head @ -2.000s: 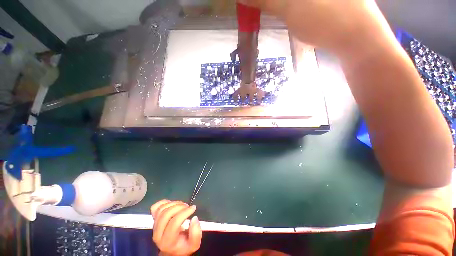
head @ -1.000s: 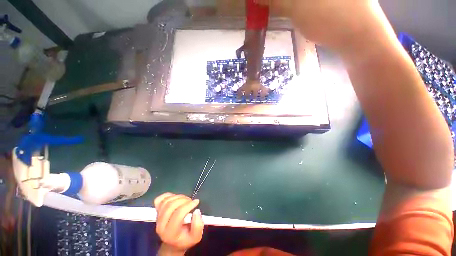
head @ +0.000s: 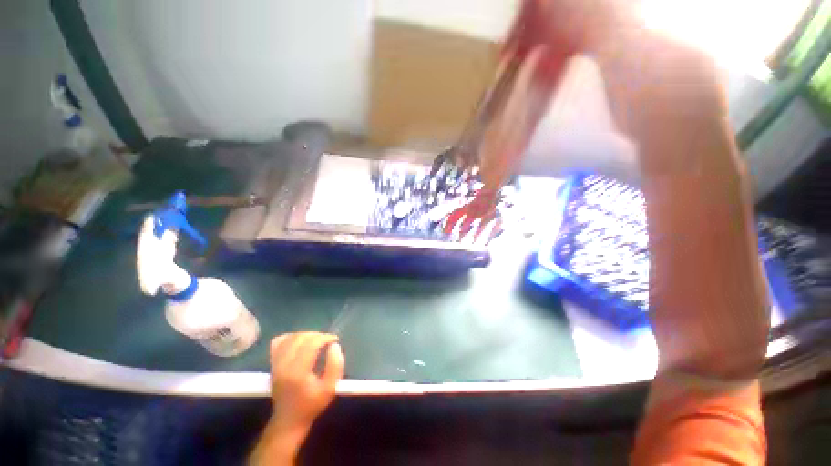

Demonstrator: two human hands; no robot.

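My right hand (head: 569, 27), blurred at the top of the view, is closed around the red handles of the dipping tongs (head: 501, 123). The forked jaws hold a PCB panel (head: 410, 196) over the right part of the solder pot (head: 342, 196); whether the panel touches the solder I cannot tell. My left hand (head: 305, 369) rests at the bench's front edge, fingers curled. The thin tweezers (head: 342, 317) stick out from its fingertips, faint and blurred.
A white spray bottle (head: 214, 314) with a blue trigger stands left of my left hand. A blue bin (head: 592, 305) of panels sits at right on a white sheet. A brownish strip (head: 205, 202) lies left of the pot. More panels (head: 100, 437) show below the bench edge.
The view has tilted up and turned right, showing more wall and the right bin. The panel and tongs look tilted and shifted towards the pot's right side. My left hand still holds the tweezers.
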